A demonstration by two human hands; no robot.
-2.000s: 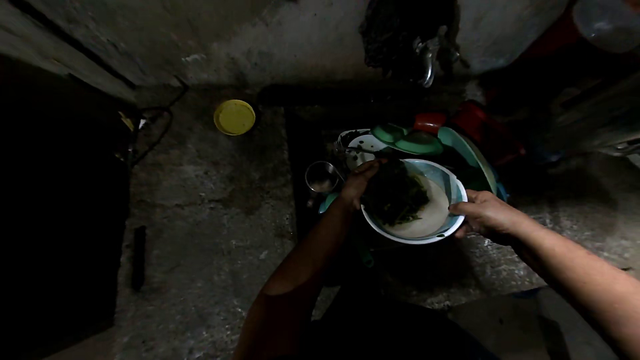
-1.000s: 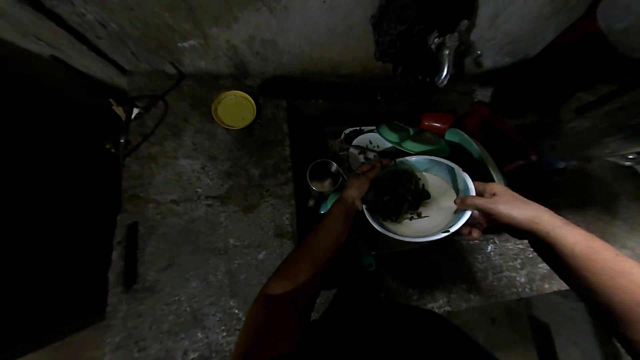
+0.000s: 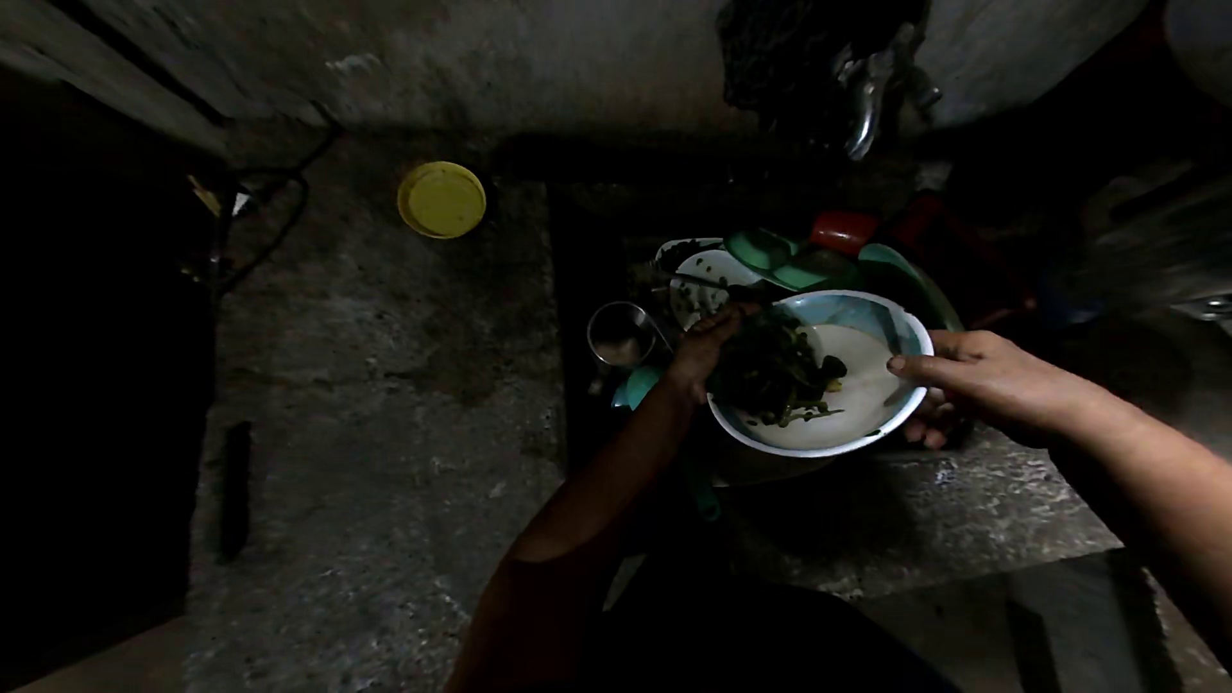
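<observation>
My right hand (image 3: pixel 972 380) grips the right rim of a pale blue and white bowl (image 3: pixel 866 438), thumb over the edge and fingers beneath. My left hand (image 3: pixel 712 348) is at the bowl's left rim; its fingers are partly hidden in shadow. Dark wet leafy greens (image 3: pixel 784 371) lie in the left part of the bowl, beside cloudy whitish liquid (image 3: pixel 857 385). Behind the left hand is a white plate (image 3: pixel 707 289) with leaf scraps on it. A metal cup (image 3: pixel 621 335) stands left of that hand.
Green dishes (image 3: pixel 770 252), a red cup (image 3: pixel 844 231) and other dishes are heaped in a dark sink. A metal faucet (image 3: pixel 866 106) juts from the wall behind. On the concrete counter (image 3: pixel 385 404) at left sits a yellow round dish (image 3: pixel 442 200).
The bowl stays between my hands. Its greens and liquid have shifted somewhat inside it.
</observation>
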